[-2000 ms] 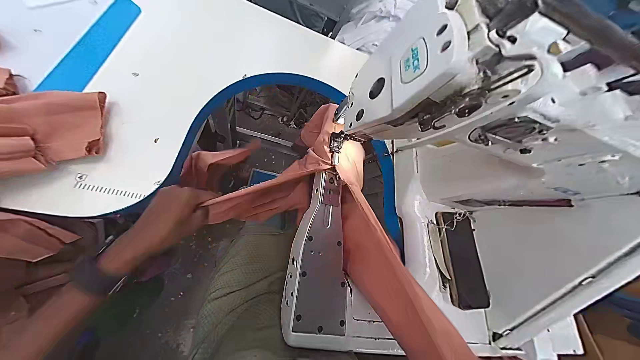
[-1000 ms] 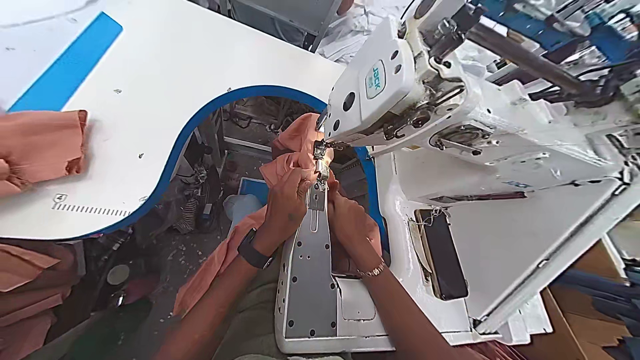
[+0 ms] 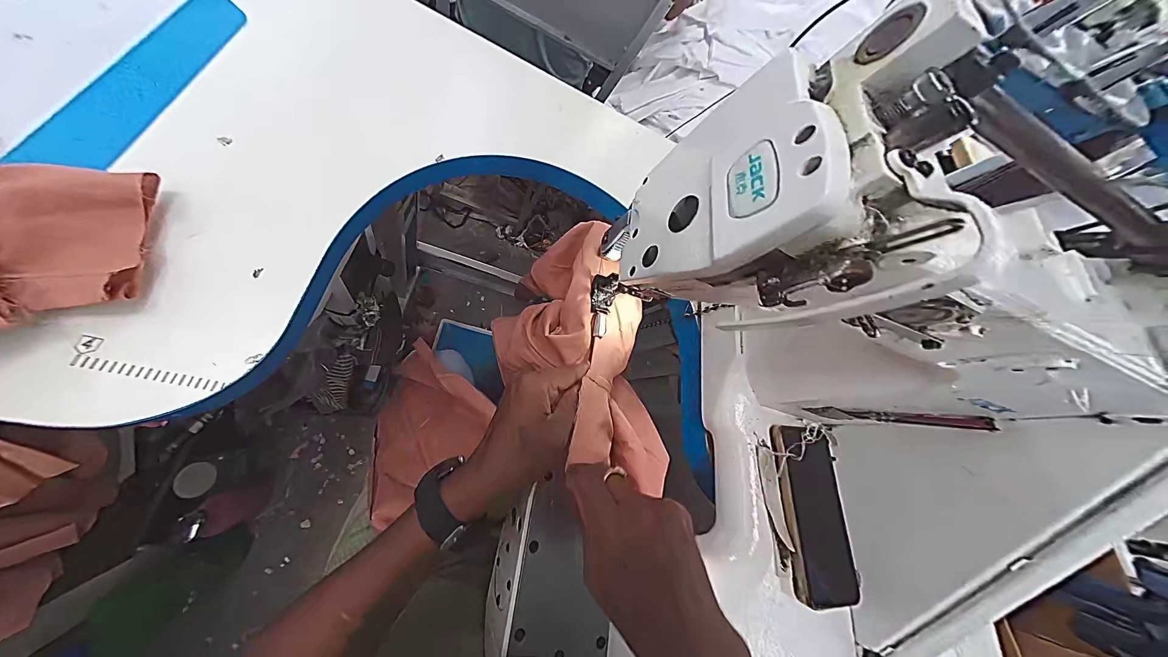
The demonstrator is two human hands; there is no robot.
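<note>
A salmon-coloured fabric piece (image 3: pixel 547 333) lies bunched under the needle area of a white Jack sewing machine (image 3: pixel 703 201), over its narrow arm bed (image 3: pixel 557 575). My left hand (image 3: pixel 529 420), with a dark watch at the wrist, grips the cloth just in front of the presser foot (image 3: pixel 602 297). Nearer to me, my right hand (image 3: pixel 630 529), a ring on one finger, holds a folded strip of the same fabric. Part of the cloth hangs down to the left of my left hand. The fingertips of both hands are partly hidden.
The white table (image 3: pixel 274 137) with a blue curved edge spreads at the left and bears more salmon fabric (image 3: pixel 73 237). Further salmon cloth (image 3: pixel 46 529) lies at lower left. A dark phone-like object (image 3: pixel 821 516) rests on the machine base at right. White cloth (image 3: pixel 730 55) is heaped behind.
Two seconds ago my left hand was out to the left, pulling the cloth; it is now close to the needle. My right hand has come into view and has since drawn back from the presser foot.
</note>
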